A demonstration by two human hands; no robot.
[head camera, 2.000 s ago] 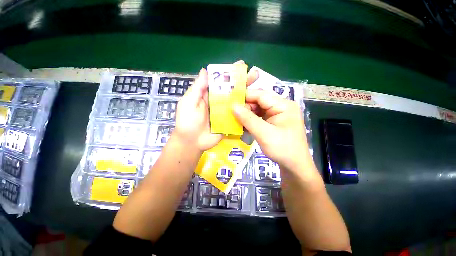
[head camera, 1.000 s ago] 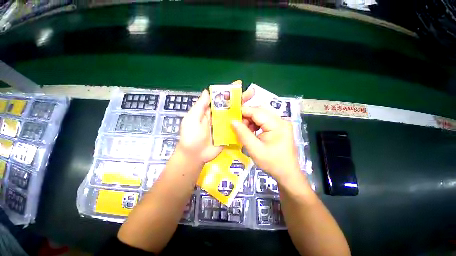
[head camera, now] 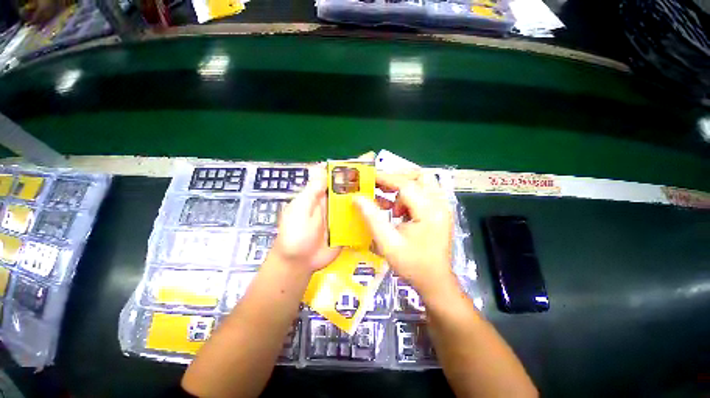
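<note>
A labelled panel (head camera: 348, 218), yellow with windows at its far end, is held upright over the blister tray (head camera: 134, 307). My left hand (head camera: 305, 221) grips its left side from beneath. My right hand (head camera: 409, 225) is at its right edge, thumb on the yellow face; some fingers are hidden. Below my hands a sheet with yellow stickers (head camera: 335, 289) lies tilted over the tray. A white liner (head camera: 395, 162) shows behind my right hand. Tray pockets hold dark panels (head camera: 218, 179) and a labelled panel (head camera: 173, 332) at the near left.
A neighbouring blister tray (head camera: 47, 311) lies at the left edge. A black glossy block (head camera: 515, 264) lies right of the tray. Beyond the pale edge strip (head camera: 607, 189) runs the green conveyor belt (head camera: 257, 128). Another tray (head camera: 412, 14) is on the far side.
The whole view has tilted up, so the far side shows more. The white part at the held panel's far end no longer shows; its windows are now dark. Both hands keep their grip.
</note>
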